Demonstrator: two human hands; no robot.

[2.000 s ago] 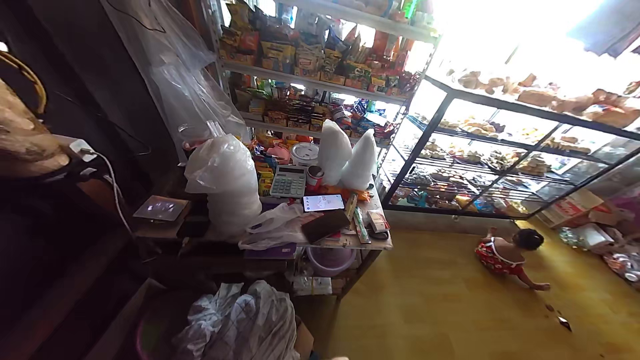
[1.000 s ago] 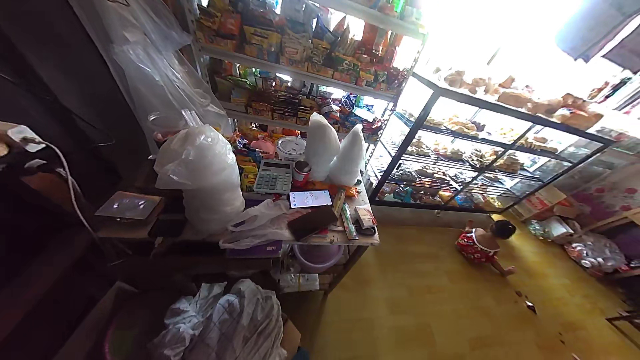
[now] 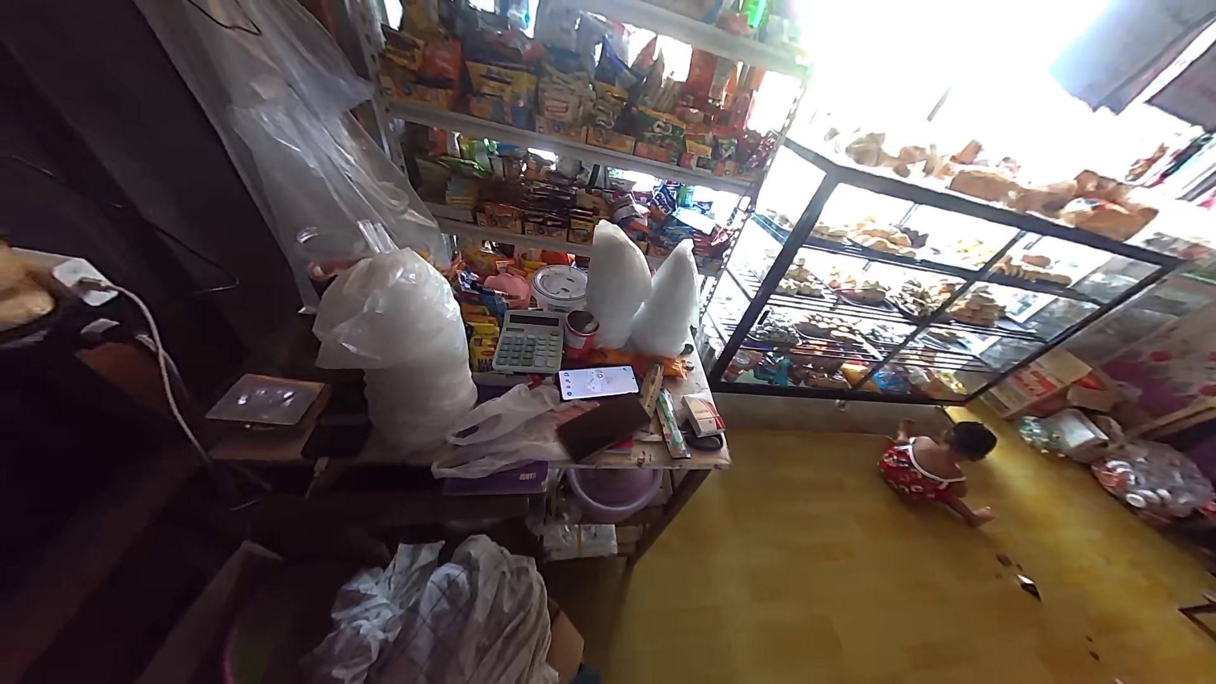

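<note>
Neither my left hand nor my right hand shows in the head view. A small table stands at the centre. On it, a smartphone with a lit screen lies below a desk calculator and a red cup. Two pointed bags of white contents stand upright behind the phone. A dark brown wallet or case rests beside a crumpled white plastic bag. To the left rises a tall stack in clear plastic. A round white-lidded tub is behind the calculator.
Shelves of packaged snacks stand behind the table. A glass display case with baked goods is at right. A small child sits on the yellow floor. A purple basin is under the table; bundled plastic lies below.
The child's arm and posture have shifted slightly on the floor. The things on the table have not plainly moved. The view has swung a little.
</note>
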